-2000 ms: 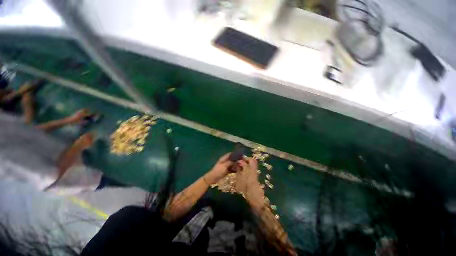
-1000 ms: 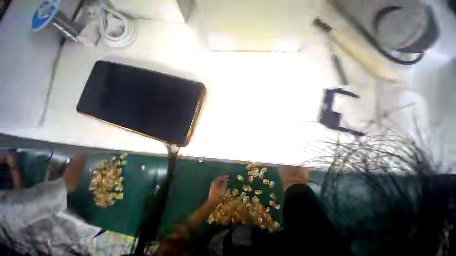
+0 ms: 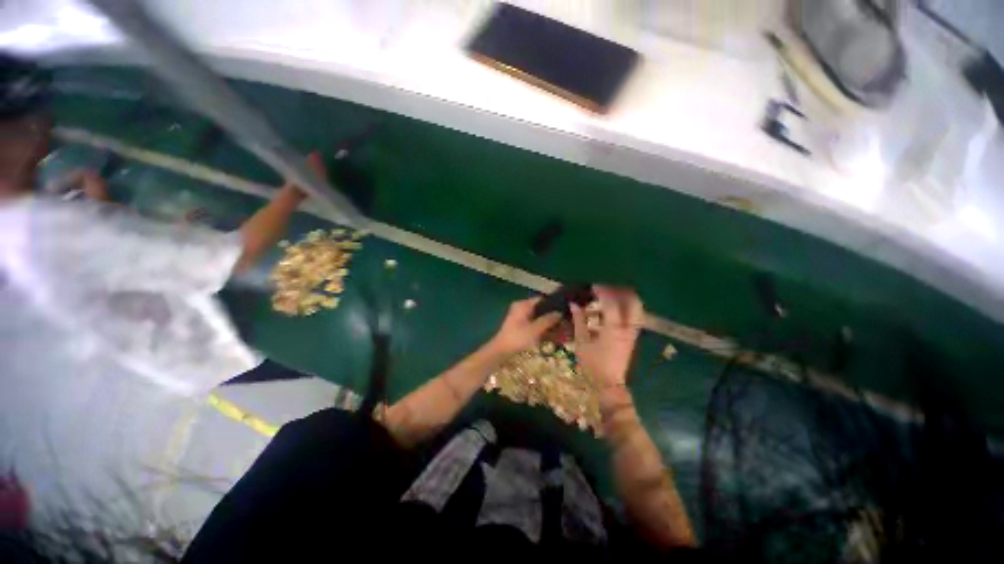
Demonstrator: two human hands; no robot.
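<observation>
My left hand (image 3: pixel 522 327) and my right hand (image 3: pixel 612 336) are close together over the green work surface. Between them is a small black housing (image 3: pixel 565 300), held by my left hand. The fingers of my right hand are at the housing's right end, with a small pale gold piece (image 3: pixel 595 321) at the fingertips. A loose heap of small gold metal pieces (image 3: pixel 542 386) lies just below my hands, partly covered by my right hand. The image is blurred, so finer detail does not show.
A beige divider strip (image 3: pixel 473 262) runs along the green surface, with dark housings (image 3: pixel 547 235) beyond it. A second gold heap (image 3: pixel 313 272) lies left, beside a person in a white top (image 3: pixel 121 289). The white shelf above bears a smartphone (image 3: pixel 554 55) and a black bracket (image 3: pixel 785 126).
The view has swung back down from the shelf. My hands, apart one second ago, are now together at a black housing. The neighbouring person now leans further in, an arm reaching past the left heap.
</observation>
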